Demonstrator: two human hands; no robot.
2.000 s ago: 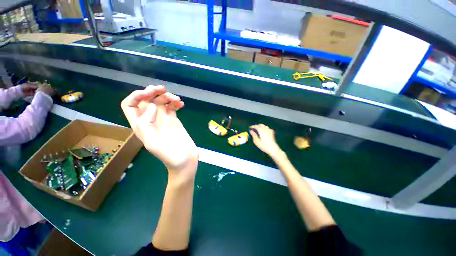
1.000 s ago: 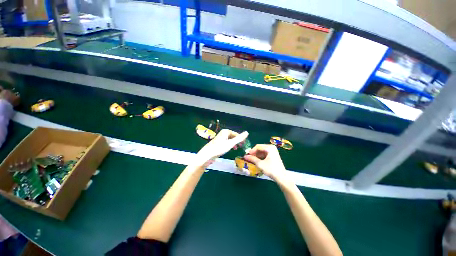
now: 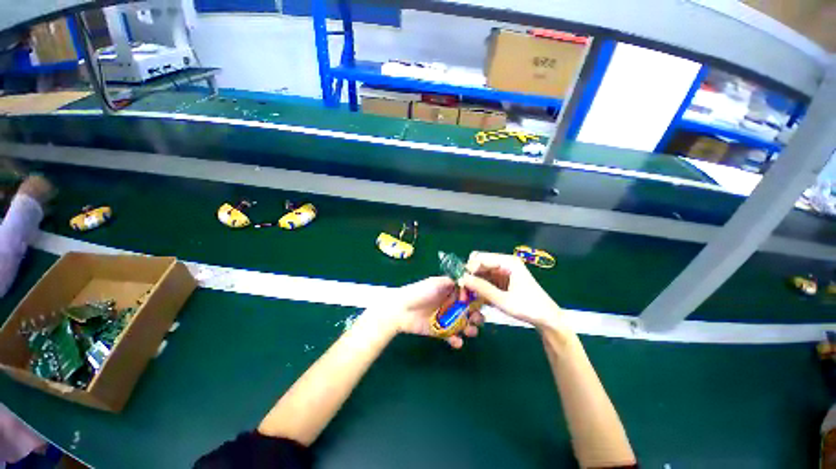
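Observation:
My left hand (image 3: 426, 307) holds a yellow housing shell (image 3: 448, 322) from below, its blue inside turned up, over the white rail in front of me. My right hand (image 3: 506, 286) grips a small green circuit board (image 3: 452, 266) by its lower end, just above the shell. Reddish wires seem to show between board and shell; my fingers hide where they join. A part-assembled yellow unit (image 3: 395, 245) with dark wires lies on the belt beyond my left hand. Another yellow unit with a blue inside (image 3: 534, 256) lies beyond my right hand.
An open carton (image 3: 147, 330) of green boards stands at the left. Several yellow units lie along the green belt (image 3: 339, 236). A grey metal post (image 3: 733, 220) slants up at the right. A person's pink sleeve (image 3: 18, 240) and hand show at the far left.
My left hand has come down from the raised, empty pose to hold the shell, which is now turned blue side up. My right hand has left the belt units and holds the board.

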